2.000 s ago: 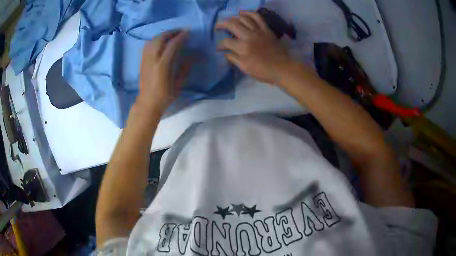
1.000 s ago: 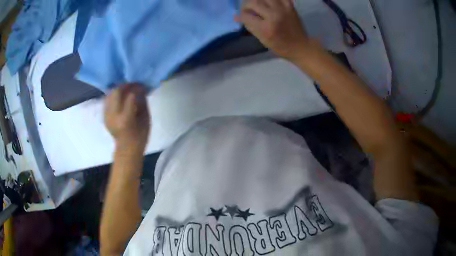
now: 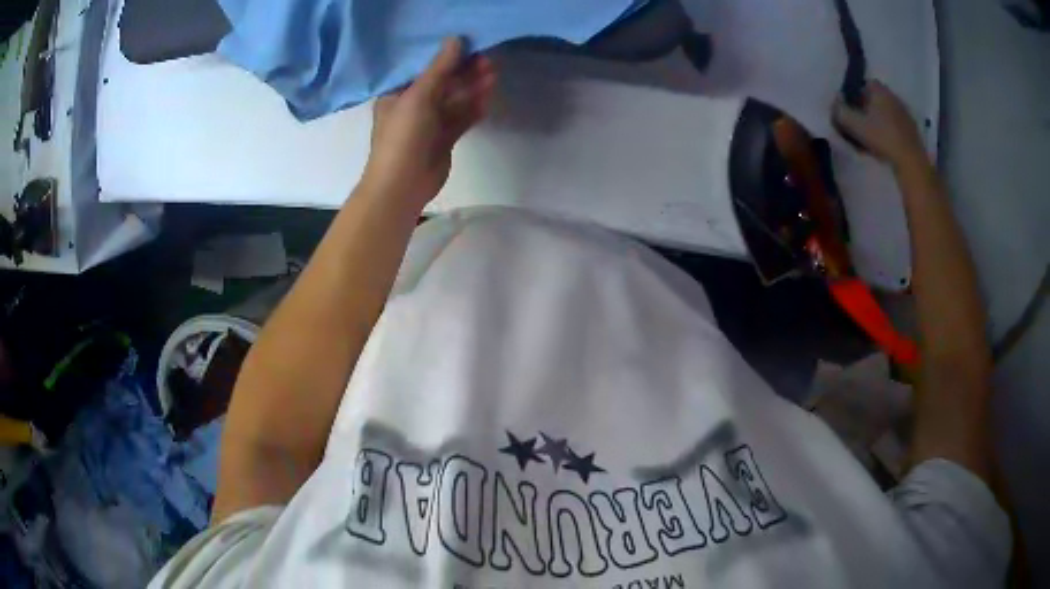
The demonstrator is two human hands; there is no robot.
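Note:
The light-blue garment (image 3: 345, 46) lies at the top edge of the picture over the dark grey pressing form (image 3: 173, 29), whose ends show on both sides. My left hand (image 3: 432, 115) is at the garment's near edge and pinches it, fingers partly hidden. My right hand (image 3: 881, 121) is at the far right, closed on the handle end of the black shears (image 3: 850, 40); their other end runs out of the picture. The iron (image 3: 794, 190) rests at the table's near right edge, brown handle up, with a red-orange sleeve behind it.
The white pressing table (image 3: 265, 150) spans the front. Another white table stands at the left with dark tools on it. A round white-rimmed basket (image 3: 173, 345) and heaped blue cloth (image 3: 115, 460) are on the floor at lower left. A grey-green cord (image 3: 1025, 322) runs at the right.
My right hand has let go of the garment and moved right onto the shears. My left hand has moved right along the garment edge. The view has shifted, showing the iron and floor basket.

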